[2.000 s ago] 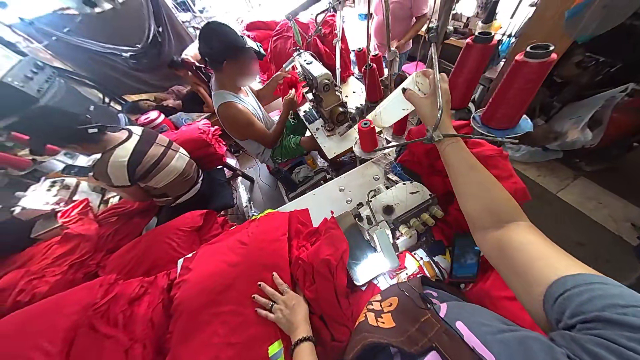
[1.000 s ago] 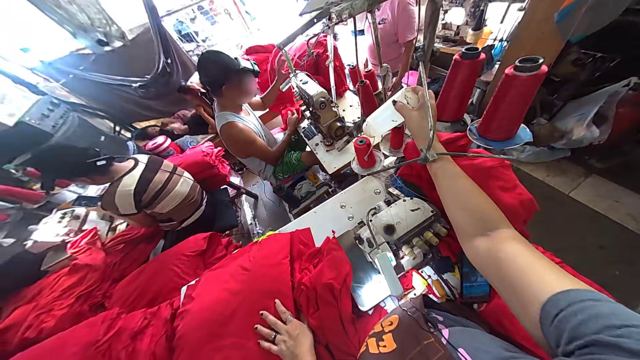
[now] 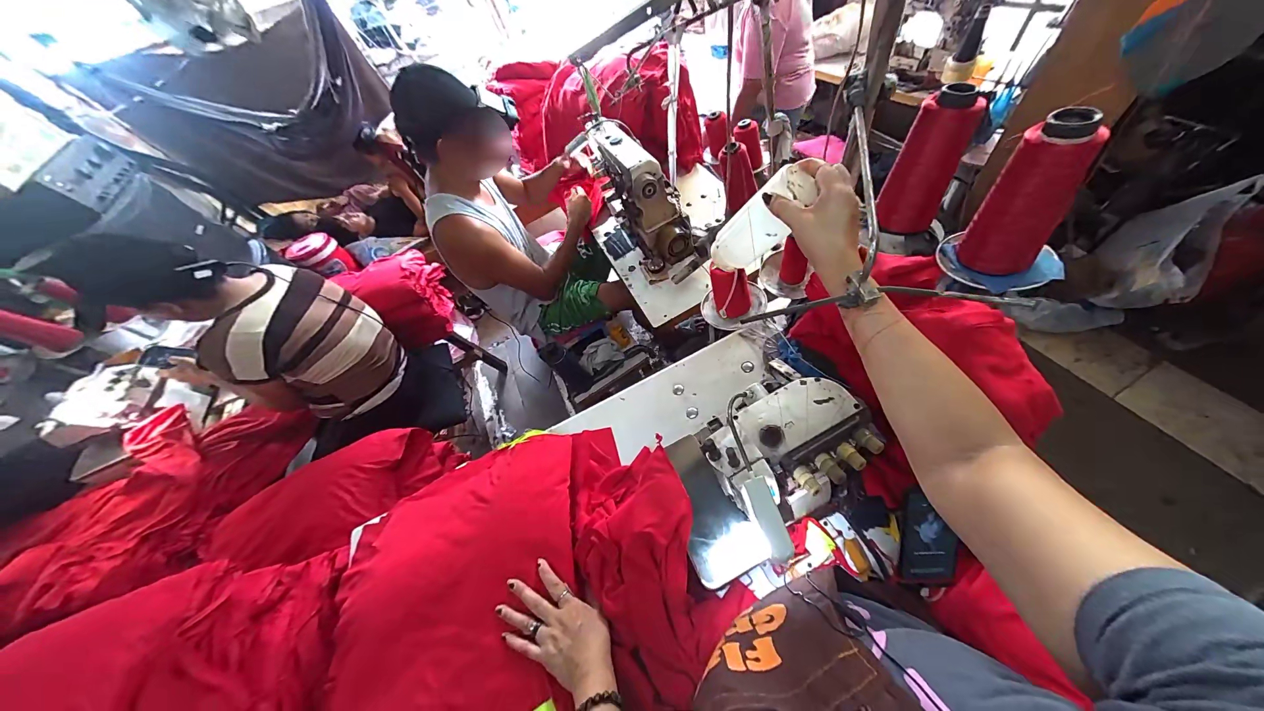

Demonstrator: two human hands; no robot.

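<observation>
My left hand (image 3: pixel 561 632) rests with fingers spread on a large pile of red fabric (image 3: pixel 444 563). My right hand (image 3: pixel 825 212) reaches up beside a metal thread-stand rod, its fingers at the edge of a whitish plate-like part (image 3: pixel 760 222); whether they grip it is unclear. Below that part are small red thread cones (image 3: pixel 731 293) on the stand. An overlock sewing machine (image 3: pixel 790 425) sits between my hands, with a shiny metal plate (image 3: pixel 726 513) at its near side. Large red thread cones (image 3: pixel 1032 193) stand right of my right hand.
A co-worker in a sleeveless top (image 3: pixel 484 227) handles red cloth at another sewing machine (image 3: pixel 642 188). Another person in a striped shirt (image 3: pixel 306 341) sits at the left. A phone (image 3: pixel 928 538) lies under my right forearm, near red cloth. A metal bar crosses my right wrist.
My left hand stays on the red fabric and my right hand remains raised by the thread stand. The co-worker's hands have shifted about the red cloth.
</observation>
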